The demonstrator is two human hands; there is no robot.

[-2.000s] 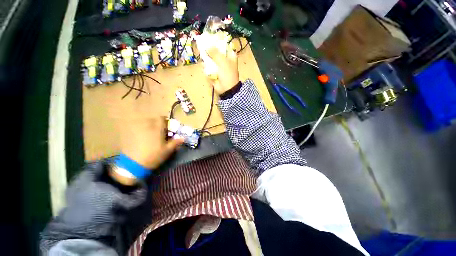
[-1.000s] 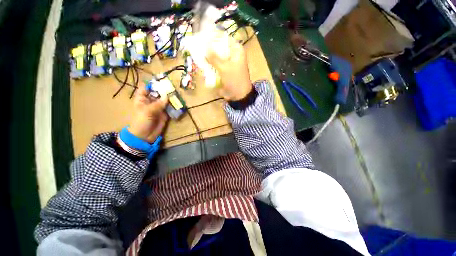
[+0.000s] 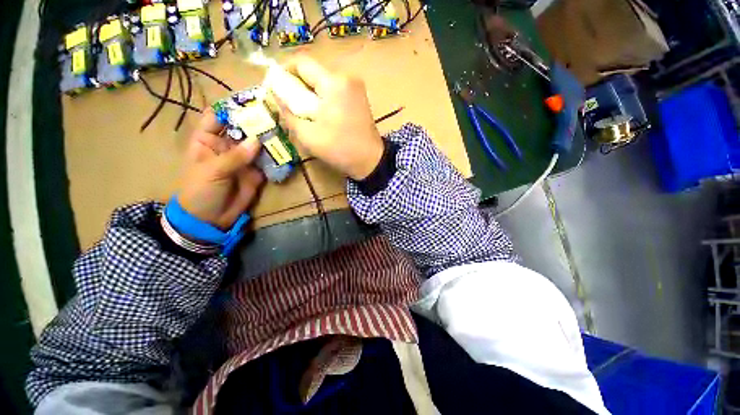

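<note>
My left hand holds a power supply board by its near left edge, above the cardboard work sheet. The board is tilted, with a yellow block, pale parts and a blue part on it. My right hand is closed around a bright, overexposed white item beside the board's far right side. The item's tip points up and left over the board; whether it touches the board cannot be told. Dark lead wires trail from the board toward my apron.
A row of similar boards with dark wires lies along the cardboard's far edge. Blue-handled pliers lie open right of the cardboard. A blue-grey tool with an orange spot and pale cable is at the bench's right edge. Brown cardboard lies beyond.
The view has shifted, showing more of the near floor. My right hand with the white item has come down from the far row to the held board. My left hand still holds the board.
</note>
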